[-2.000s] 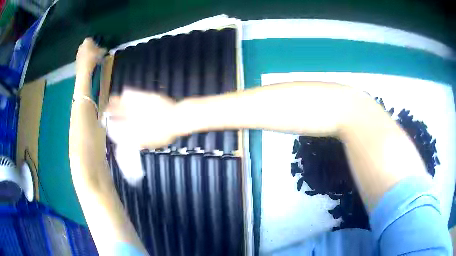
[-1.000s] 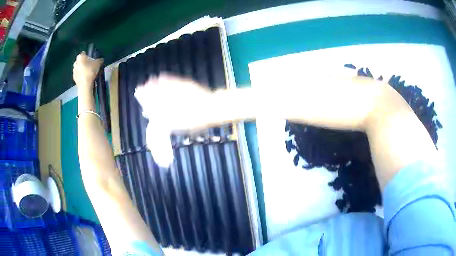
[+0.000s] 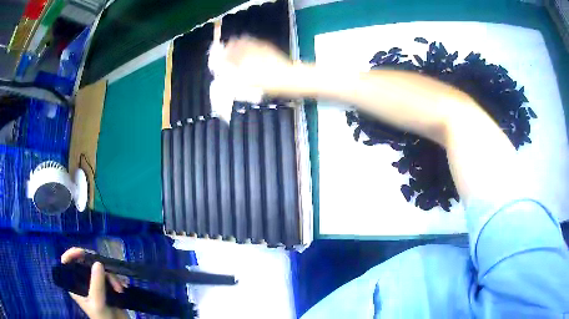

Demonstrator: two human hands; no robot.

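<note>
Black profile strips (image 3: 231, 177) lie side by side in two rows on a pale-edged tray or stack, with light bits along the seam between the rows. My right hand (image 3: 256, 65) is over the upper row, blurred by motion. It holds a white thing (image 3: 221, 93), too blurred to tell if wipe or bottle. My left hand (image 3: 97, 290), at the bottom left, grips a bundle of black strips (image 3: 150, 274) whose ends point right. Its wrist is cut off by the lower edge.
Small black end pieces (image 3: 430, 168) are heaped on a white board (image 3: 355, 199) at right, partly behind my right arm. A small white fan (image 3: 53, 190) stands at left near a tan cardboard sheet (image 3: 87, 137). Blue mesh crates (image 3: 31, 261) are at lower left. White sheet hangs below the strips.
My left hand has moved from the far side of the bench down to the lower left, holding strips. The upper row shows a gap. My right hand remains over the strips with the white thing.
</note>
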